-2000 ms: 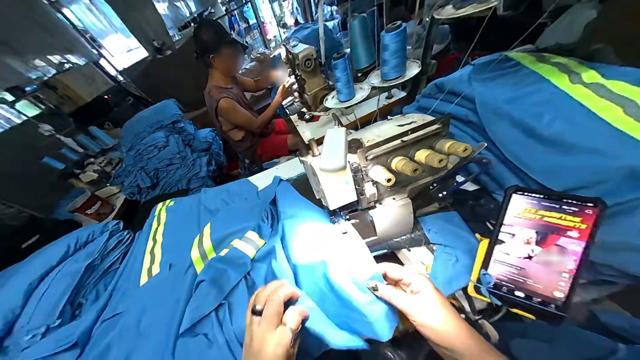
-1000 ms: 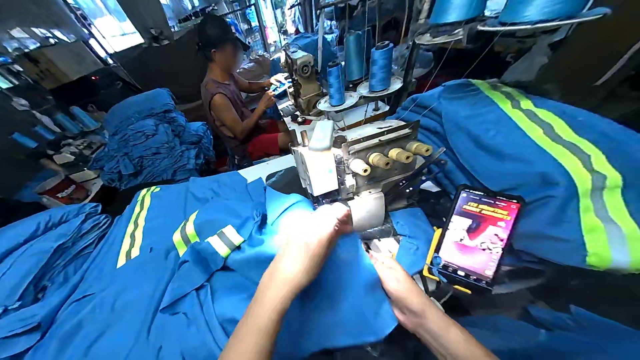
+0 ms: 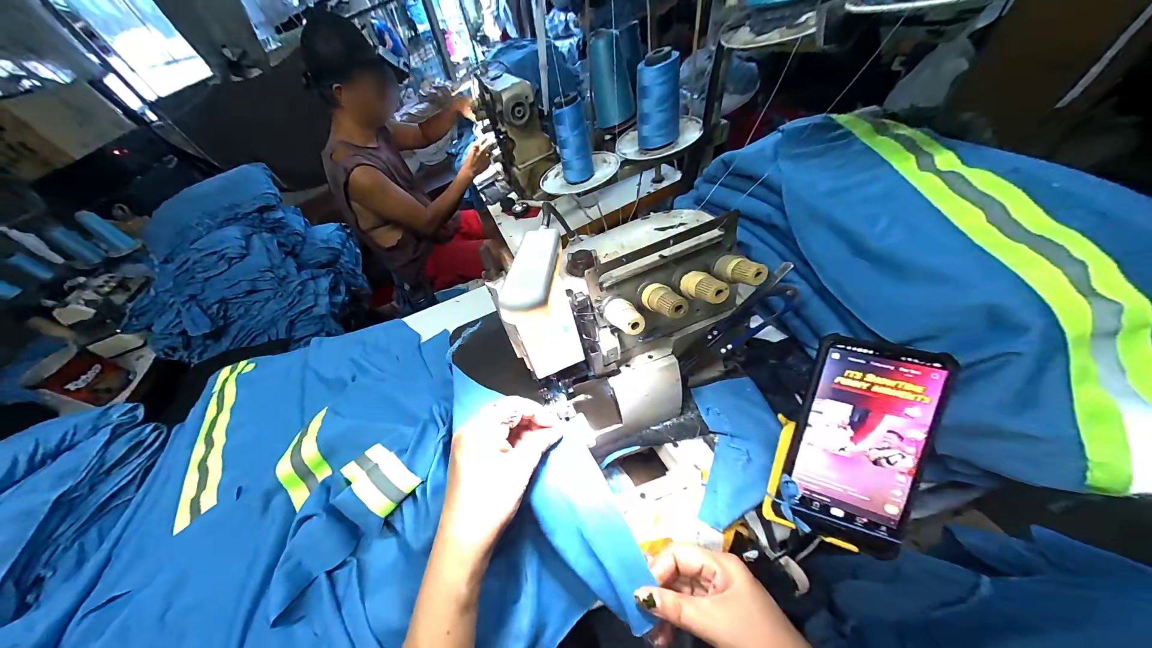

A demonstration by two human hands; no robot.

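Observation:
Blue fabric with reflective strips (image 3: 387, 486) spreads from the left up to an overlock sewing machine (image 3: 621, 306), whose lamp lights the needle area. Close to the presser foot, my left hand (image 3: 495, 459) pinches the blue cloth between thumb and fingers. Lower right, my right hand (image 3: 702, 585) grips the edge of a blue fabric panel (image 3: 589, 513) that hangs down from the needle area. Part of the cloth under my left hand is hidden.
A smartphone (image 3: 868, 441) in a dark case stands right of the machine, beside yellow scissors handles (image 3: 778, 472). Blue garments with reflective tape (image 3: 1008, 234) are heaped behind it. Thread cones (image 3: 659, 99) stand farther back. A co-worker (image 3: 387, 171) sits at another sewing machine (image 3: 517, 135).
My left hand has come back slightly from over the machine's foot and now pinches the cloth. My right hand has moved lower, drawing the panel's edge down with it.

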